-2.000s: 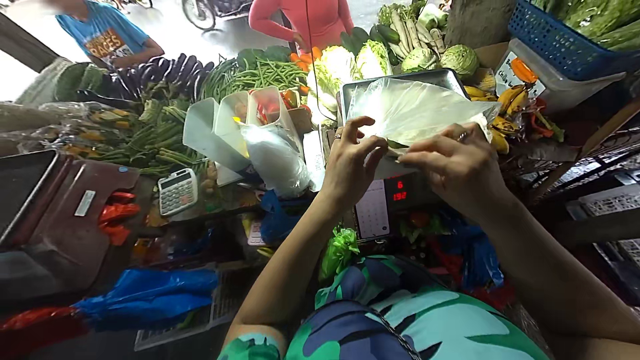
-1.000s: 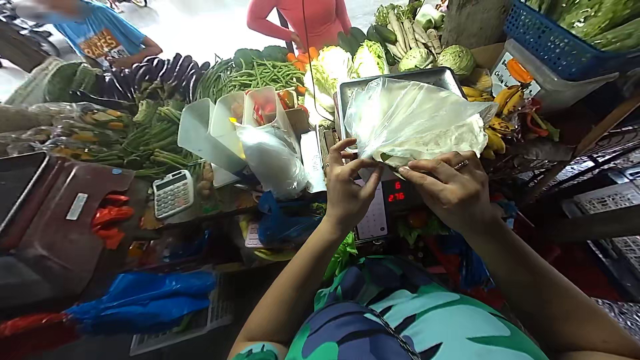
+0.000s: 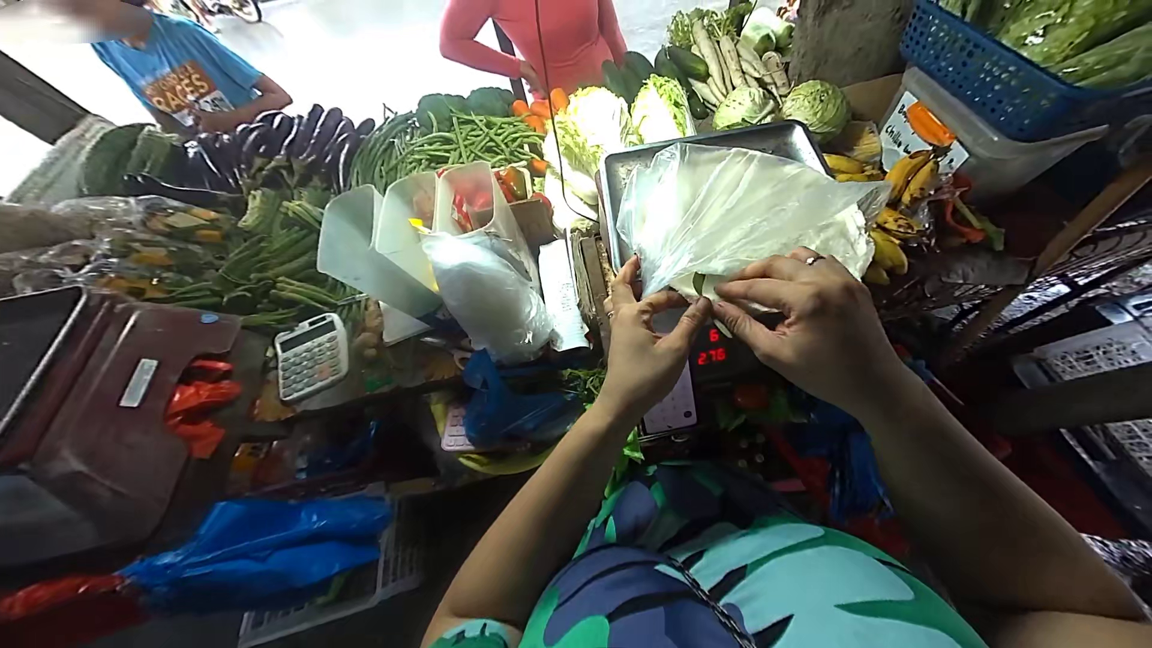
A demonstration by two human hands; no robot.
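Whitish contents fill a clear plastic bag (image 3: 738, 207) lying on the metal tray of a digital scale (image 3: 621, 171). My left hand (image 3: 652, 337) pinches the near edge of the bag between thumb and fingers. Close beside it, almost touching, my right hand (image 3: 801, 315), with a ring on one finger, pinches the same edge. A small green piece (image 3: 698, 283) shows between the fingertips of both hands; whether it is a leaf or a stem I cannot tell. Below my hands the scale's red display (image 3: 712, 346) is lit, partly hidden by them.
Plastic containers (image 3: 405, 234) and a calculator (image 3: 311, 357) are to the left. Green beans (image 3: 468, 139), eggplants (image 3: 297, 144) and cabbages (image 3: 814, 108) lie beyond; bananas (image 3: 891, 252) sit right of the tray. Two people stand across the stall. A blue basket (image 3: 981, 81) is at upper right.
Since two seconds ago my hands have moved closer together at the bag's near edge. The red display reads differently from the earliest frame.
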